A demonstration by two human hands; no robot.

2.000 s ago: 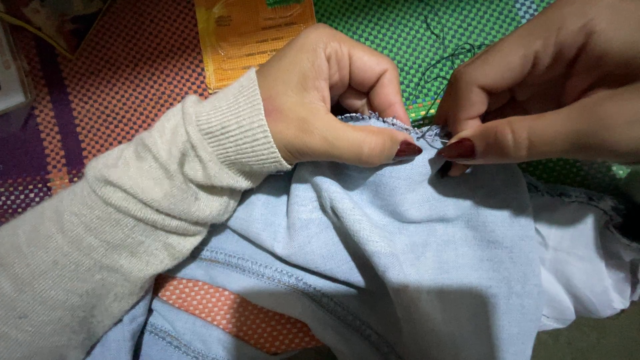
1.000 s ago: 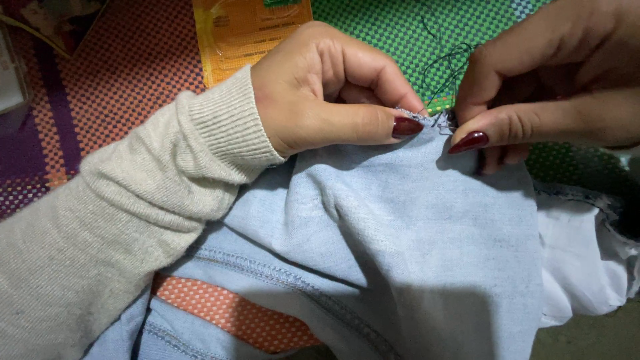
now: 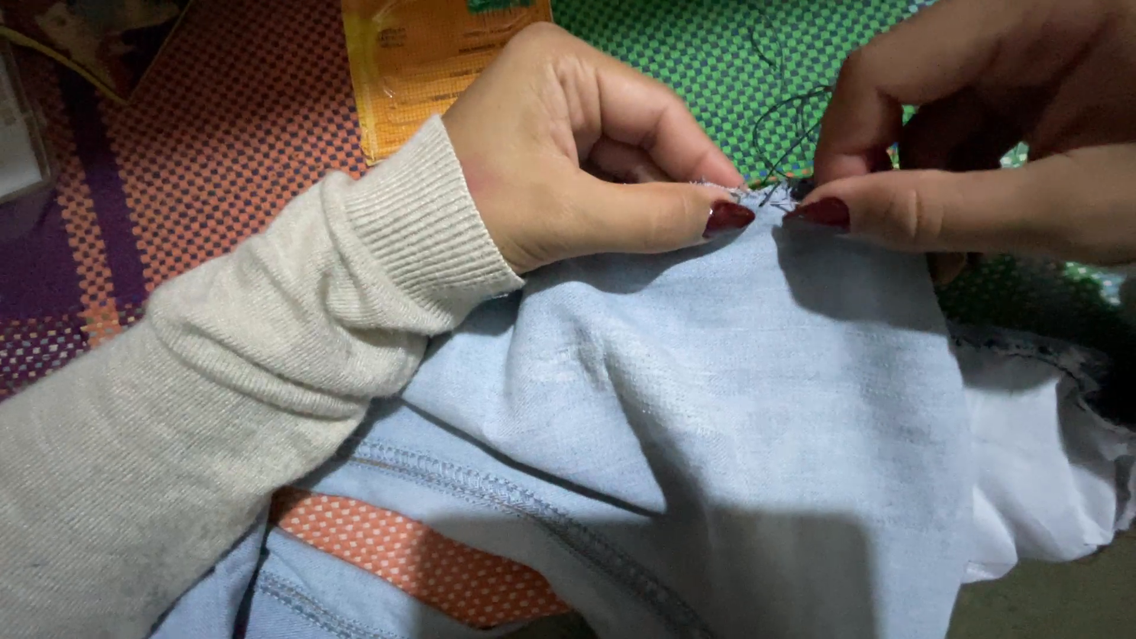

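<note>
Light blue denim cloth [image 3: 754, 382] with stitched seams lies across the middle of the head view. My left hand [image 3: 603, 169], in a cream knit sleeve, pinches its frayed top edge between thumb and index finger. Close by on the right, my right hand [image 3: 958, 160] has its thumb and fingertips closed on the same edge. Dark thread [image 3: 785, 124] loops up from the edge between the hands. Whether a needle is in my right fingertips cannot be seen. White lining fabric [image 3: 1021, 453] with a frayed dark edge shows at the right.
A woven mat [image 3: 222, 151] in orange, purple and green lies beneath the cloth. Behind my left hand is an orange and yellow packet [image 3: 417, 71] bearing writing. A dark packet [image 3: 98, 35] and a clear-edged case [image 3: 22, 133] are at the upper left.
The right thumb and fingers have shifted slightly at the cloth's edge, and the thread loops have changed shape. My left hand keeps its pinch in nearly the same place.
</note>
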